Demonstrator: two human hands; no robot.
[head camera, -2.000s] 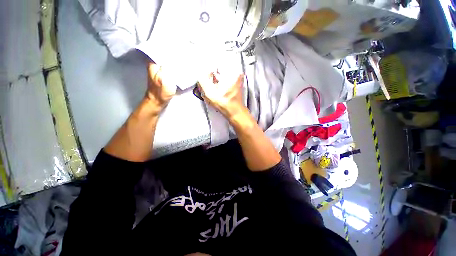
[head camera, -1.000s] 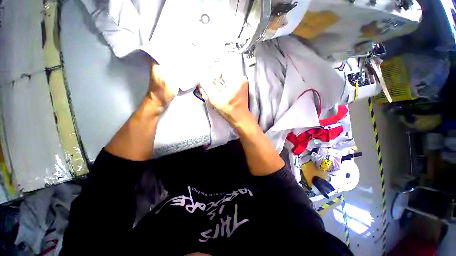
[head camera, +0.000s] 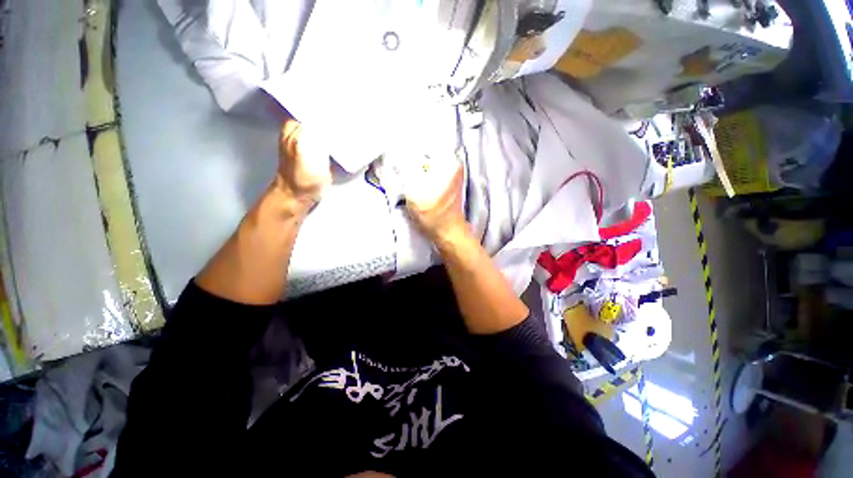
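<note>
A light grey garment (head camera: 519, 140) lies across the machine bed, washed out white under the lamp, with a thin red line on its right part. My left hand (head camera: 302, 163) holds the cloth's near left edge; its fingertips are partly hidden by glare. My right hand (head camera: 430, 187) lies on the cloth near the front, with a small dark object at its palm that I cannot make out, perhaps thread snips. The white sewing machine head (head camera: 655, 47) is above right of my hands. The needle area is lost in glare.
A side bin (head camera: 666, 336) at the lower right holds red cloth (head camera: 591, 261), a white disc and dark items. A white accessory tray (head camera: 687, 173) is at the right table end. Crumpled grey cloth (head camera: 75, 411) is at the lower left. A taped board (head camera: 47, 205) is at left.
My right hand has shifted slightly to the right and down, and its fingers show less. My left hand stays at the cloth's edge. The view has shifted slightly.
</note>
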